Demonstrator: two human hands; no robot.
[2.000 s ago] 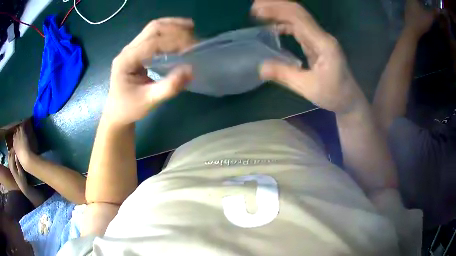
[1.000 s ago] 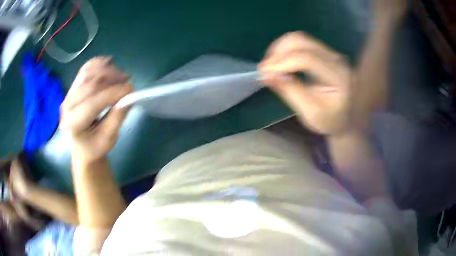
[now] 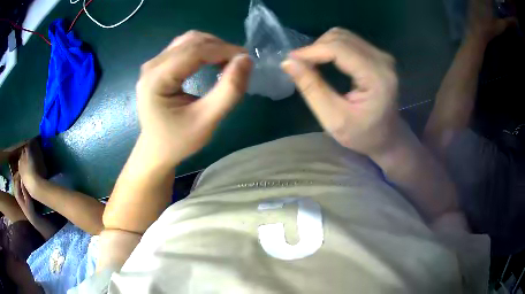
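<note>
A clear plastic bag (image 3: 269, 72) hangs between my two bare hands at the upper middle, over the dark green table. It is gathered and bulges at its lower end, with a crumpled peak at the top. My left hand (image 3: 193, 95) pinches one side of the bag between thumb and forefinger. My right hand (image 3: 348, 86) pinches the other side in the same way, close to my left hand. The film is see-through and slightly blurred; I cannot tell if anything is inside it.
A blue cloth (image 3: 68, 83) lies on the green table (image 3: 132, 63) at the left. A white cable (image 3: 115, 26) loops at the upper left beside a thin red wire (image 3: 78, 18). Another person's hands (image 3: 27, 172) are at the lower left; another person's arm (image 3: 460, 86) reaches in at the right.
The bag was stretched wide between my hands and is now bunched together. My hands have come closer to each other, each pinching with the fingertips.
</note>
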